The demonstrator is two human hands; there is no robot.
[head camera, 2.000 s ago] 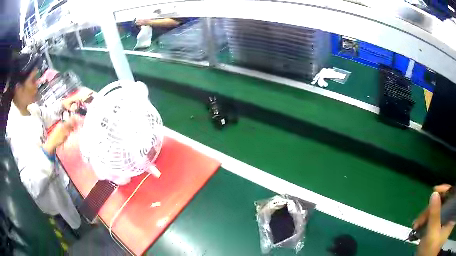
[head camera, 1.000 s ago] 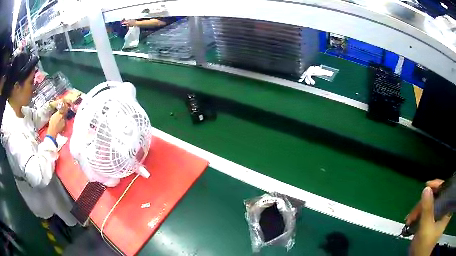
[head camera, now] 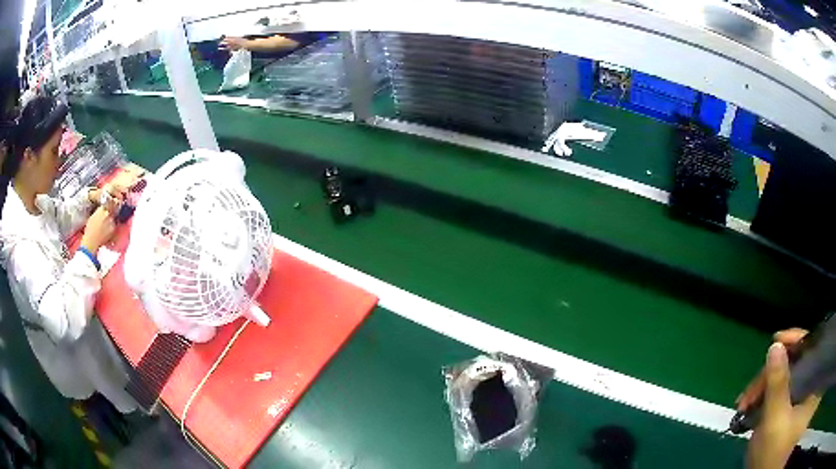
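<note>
My right hand [head camera: 779, 403], at the lower right edge and partly cut off, is closed around a thick grey electric screwdriver [head camera: 818, 365]. Its dark nose points down and left over the white edging strip. My left hand is not in view. A black device body [head camera: 339, 197] with silvery internals lies on the green surface beyond the strip. An open clear plastic bag [head camera: 526, 423] with black contents lies on the near bench. A round dark patch [head camera: 611, 446], possibly loose screws, is to its right.
A white desk fan [head camera: 202, 247] stands on a red mat [head camera: 316, 321] at left, beside a seated person [head camera: 55, 266]. White framing [head camera: 440, 26] crosses above. Beyond are stacked trays [head camera: 467, 87], a white glove [head camera: 576, 137] and a black stack [head camera: 701, 174].
The view has turned slightly, shifting the scene left. The device body has also moved left relative to the fan and bench. My right hand still holds the screwdriver.
</note>
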